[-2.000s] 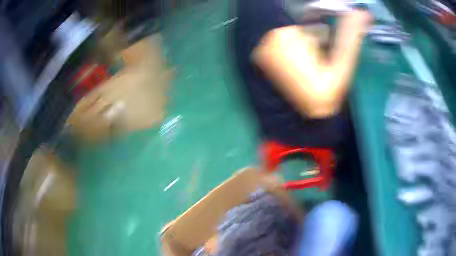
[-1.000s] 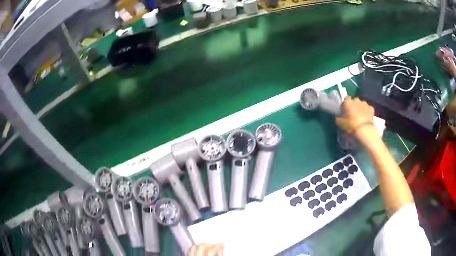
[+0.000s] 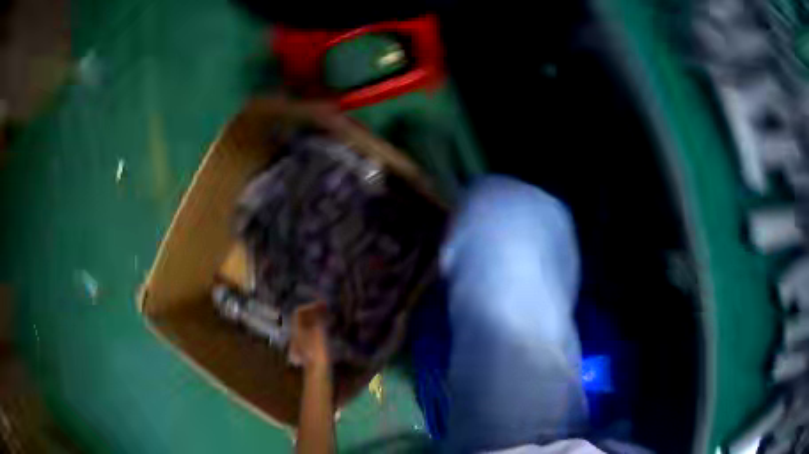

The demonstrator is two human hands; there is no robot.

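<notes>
The frame is blurred. A brown open carton (image 3: 191, 217) stands on the green floor, with a heap of grey handheld fans (image 3: 333, 230) inside. My left hand (image 3: 308, 332) reaches into its near part. The fingers appear closed around the end of one light grey fan (image 3: 253, 317), which lies slantwise with its other end towards the carton's left wall. Blur hides the exact grip. My right hand is out of the picture.
A red stool (image 3: 355, 62) stands beyond the carton. My leg in light blue trousers (image 3: 510, 301) is right of it, with something blue (image 3: 596, 372) beside it. The green bench edge (image 3: 679, 204) curves down the right, with blurred grey fans (image 3: 773, 229) on it.
The view has swung from the bench down to the floor carton. My left hand, before at the bench's front edge by a fan, is now inside the carton. My right hand has left the picture.
</notes>
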